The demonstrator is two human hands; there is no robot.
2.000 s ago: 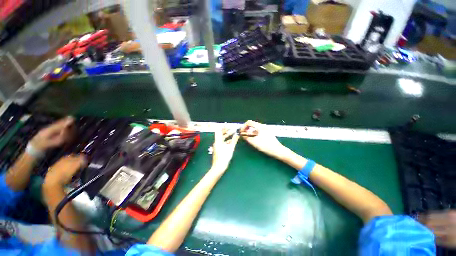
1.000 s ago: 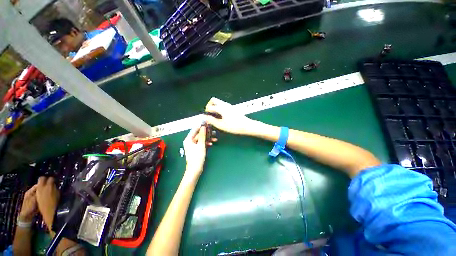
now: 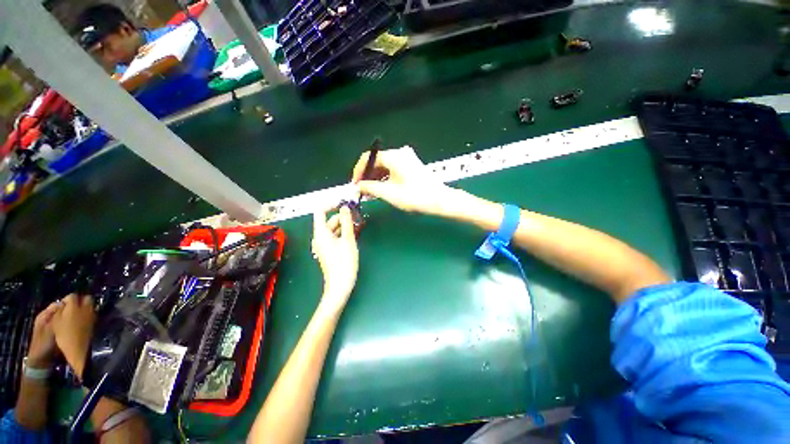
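My left hand [image 3: 336,251] holds a small dark electronic assembly [image 3: 357,214] in its fingertips above the green bench [image 3: 416,347]. My right hand [image 3: 400,180] holds a slim dark pen-like tool [image 3: 372,159], possibly tweezers, with its upper end pointing up and away. The tool's lower end is at the assembly; its tip is too small to make out. A blue wrist strap [image 3: 507,227] with a thin blue cord is on my right wrist.
A red bin [image 3: 262,325] with dark tools and a silvery square [image 3: 157,375] is at left, beside another person's hands [image 3: 65,334]. A black blister tray [image 3: 728,199] lies at right. Small assemblies [image 3: 525,112] lie on the green conveyor [image 3: 450,104] beyond the white rail [image 3: 554,149]. A frame post [image 3: 130,113] slants at left.
The camera view has swung and the bench appears tilted compared with the oldest frame. My right hand has turned, and the dark tool now stands up from its fingers. My hands remain close together.
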